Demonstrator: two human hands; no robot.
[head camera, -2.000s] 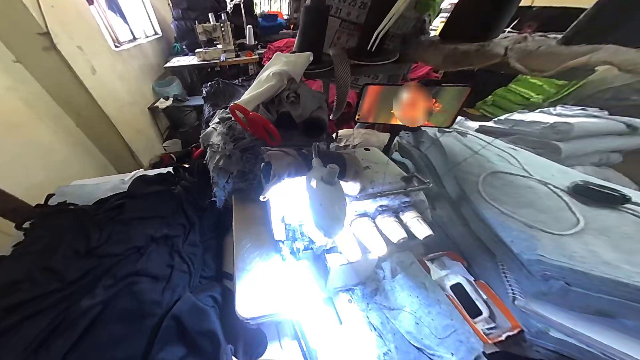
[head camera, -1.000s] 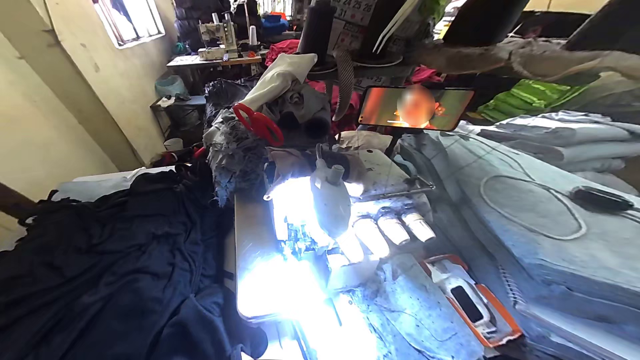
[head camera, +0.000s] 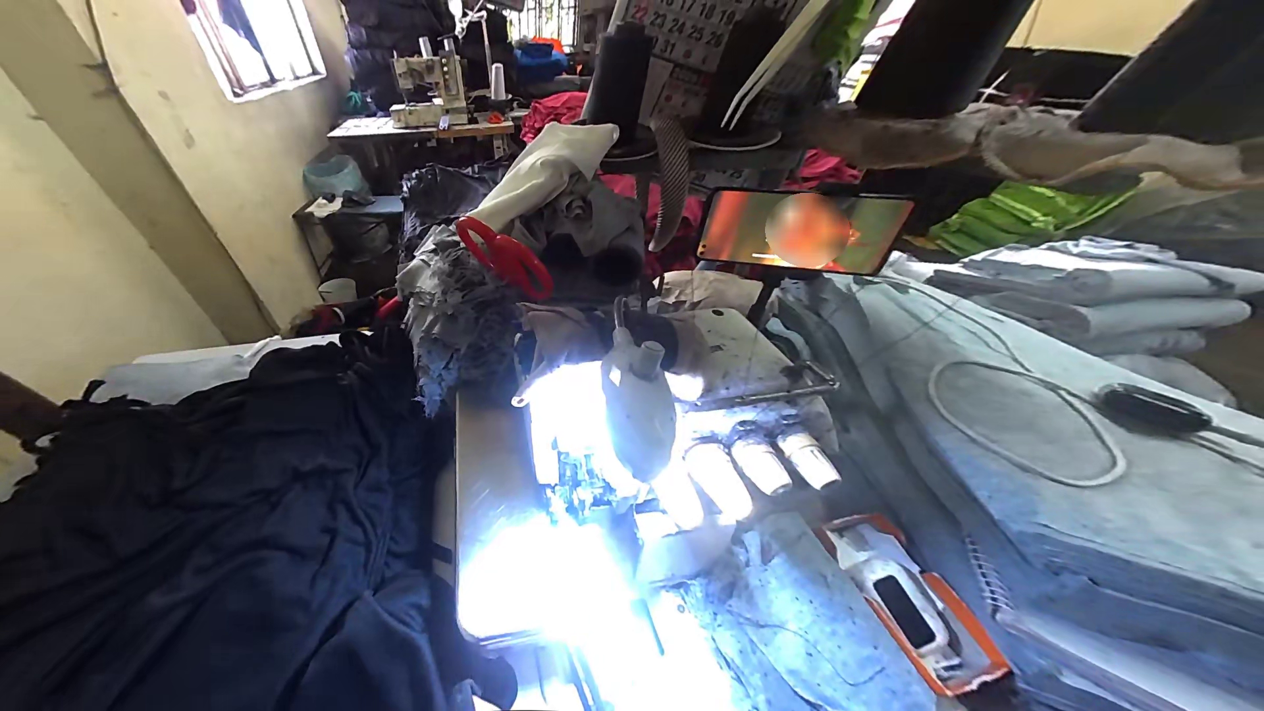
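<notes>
Neither my left hand nor my right hand shows in the head view. An overlock sewing machine (head camera: 642, 415) stands in the middle, its needle area and front plate washed out by a bright lamp. Several pale tension knobs (head camera: 755, 464) line its right side. Red-handled scissors (head camera: 504, 259) rest on grey fabric scraps (head camera: 459, 306) behind it. Dark fabric (head camera: 217, 553) lies heaped at the left. At the lower right, a white device with a dark window (head camera: 904, 607) lies in an open orange box (head camera: 973, 632).
A phone (head camera: 805, 232) showing a picture stands behind the machine. Stacked light blue-grey fabric (head camera: 1086, 494) fills the right side, with a cable (head camera: 1027, 474) on top. Black thread cones (head camera: 620, 89) stand at the back. Another sewing machine (head camera: 432, 84) is on a far table.
</notes>
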